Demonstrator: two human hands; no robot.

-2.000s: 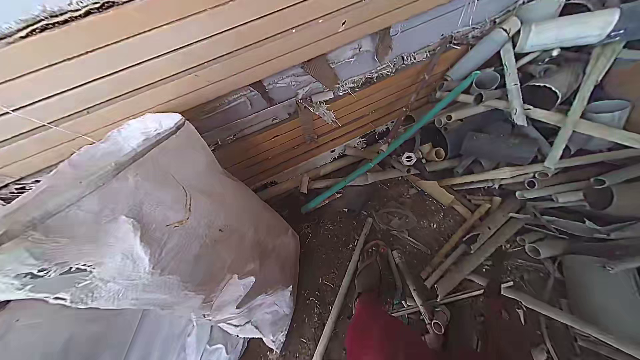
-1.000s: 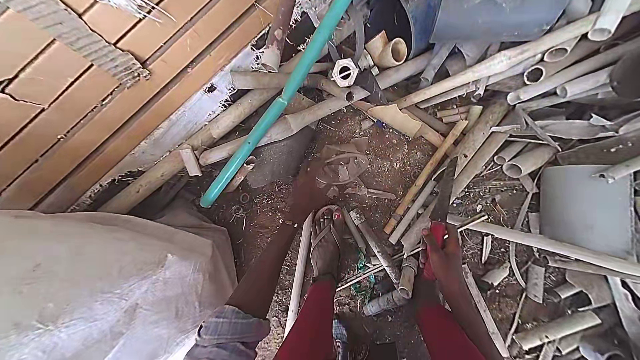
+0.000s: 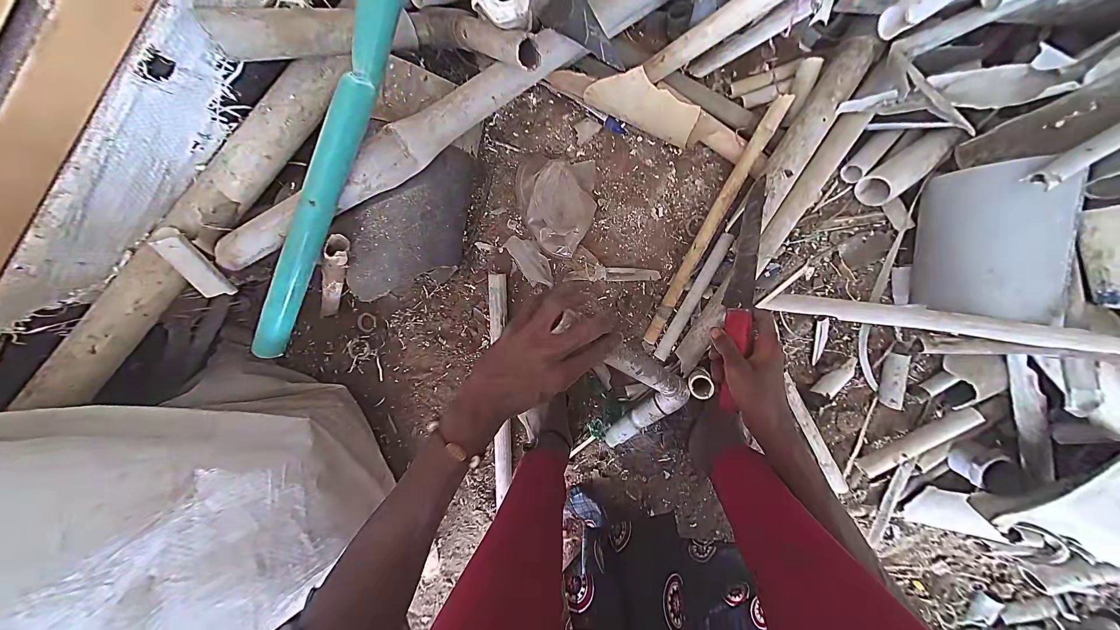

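Note:
My right hand [image 3: 751, 372] is closed round the red handle [image 3: 738, 346] of a hand saw, whose dark blade [image 3: 746, 245] points away from me. Slightly blurred, my left hand [image 3: 534, 354] hovers palm down over the dirt, fingers spread and curled, and no object shows in it. Just right of it lies a grey plastic pipe elbow fitting [image 3: 661, 398]. A thin pale pipe [image 3: 499, 306] runs beneath my left forearm. Beyond the left hand is a crumpled clear plastic bag [image 3: 557, 206].
A teal pipe [image 3: 324, 184] slants across thick grey pipes [image 3: 402, 144] at the upper left. A white woven sack [image 3: 175, 516] fills the lower left. Cut pipes and plastic scraps, including a grey sheet piece [image 3: 997, 241], are heaped along the right. My feet are between my hands.
The view has swung down and closer to the ground. My left hand has lifted from the debris beside the clear bag and moved back toward me. The right hand still holds the saw.

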